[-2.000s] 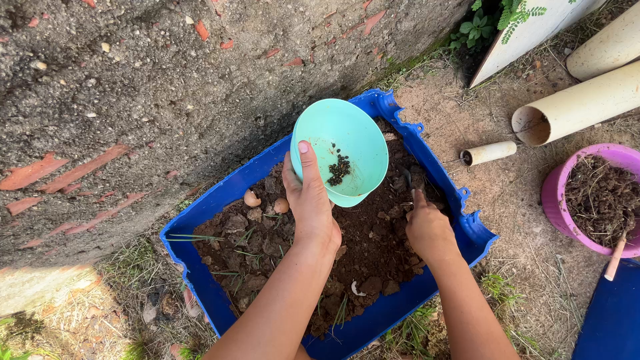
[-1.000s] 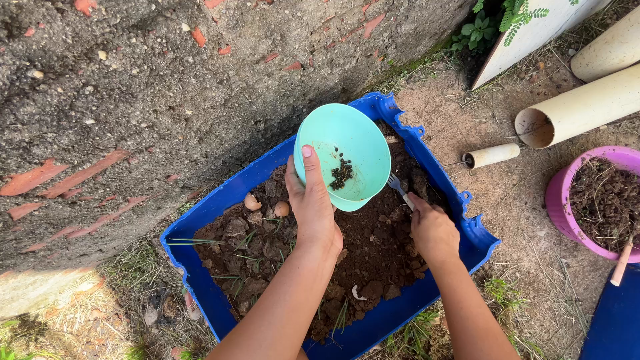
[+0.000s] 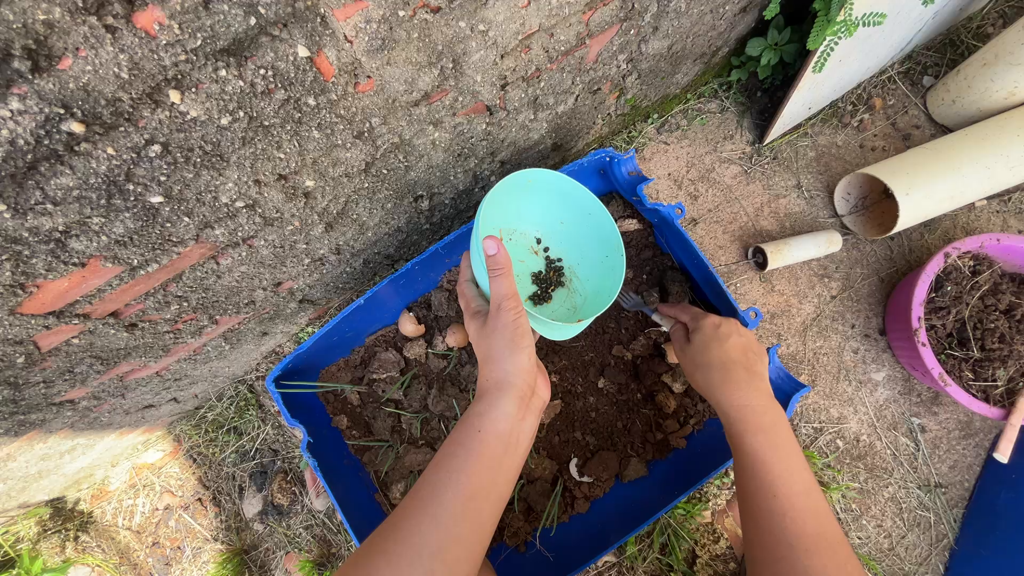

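A mint-green plastic bowl [image 3: 584, 240] is tilted in my left hand [image 3: 504, 328], thumb over its rim, above a blue plastic crate [image 3: 308, 448]. Small dark seeds [image 3: 547, 280] lie clustered inside the bowl. My right hand [image 3: 716, 348] grips a fork [image 3: 634, 302] by its light handle, its grey tines just right of the bowl, over or at the soil; whether they touch it I cannot tell. Brown soil [image 3: 592, 400] with clods and green blades fills much of the crate. Eggshell pieces [image 3: 410, 324] lie on the soil left of the bowl.
A rough wall [image 3: 240, 144] with exposed red patches borders the crate's upper left. To the right are a short pipe piece [image 3: 796, 250], larger cream pipes [image 3: 944, 176] and a pink pot [image 3: 912, 336] of soil with a wooden handle [image 3: 1010, 432]. A white board [image 3: 856, 60] leans at upper right.
Two seconds ago my right hand was at the soil and no fork was plainly visible; the tines came into view one second ago. The bowl stays in my left hand.
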